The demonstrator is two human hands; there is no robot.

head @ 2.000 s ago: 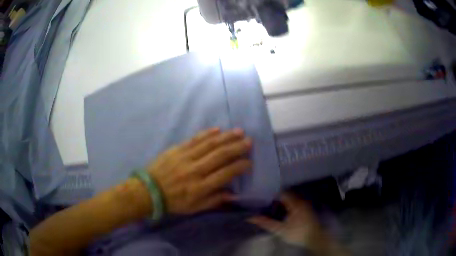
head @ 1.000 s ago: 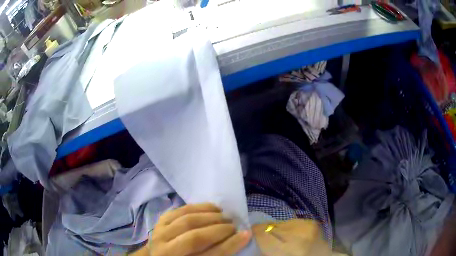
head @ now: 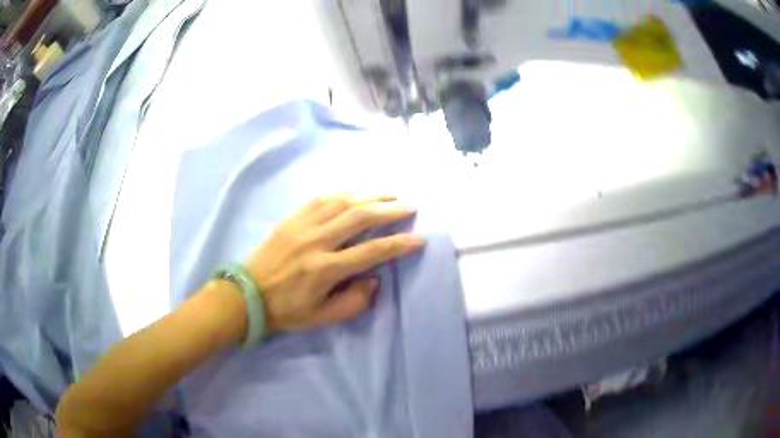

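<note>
A blue-grey garment panel (head: 257, 188) lies on the white table and runs from the needle area down past the table's front edge. A folded band (head: 434, 342) runs along its right edge beside a darker seam line. My left hand (head: 321, 261), with a green bangle at the wrist, lies flat on the panel, fingers spread and pointing towards the band. The sewing machine head (head: 428, 51) is above the panel's far end. Its needle area (head: 409, 115) is washed out by bright light, so the contact with the cloth is unclear. My right hand is not in view.
Layered blue-grey cut pieces (head: 51, 222) hang over the table's left side. A stubby grey cylinder (head: 468, 120) hangs right of the needle. A printed ruler tape (head: 556, 338) runs along the front edge. A small dark and reddish tool (head: 759, 175) lies at the far right.
The view has come back up from the lap to the machine. My left hand has gone from gripping the panel's near end to lying flat on it. My right hand has left the picture.
</note>
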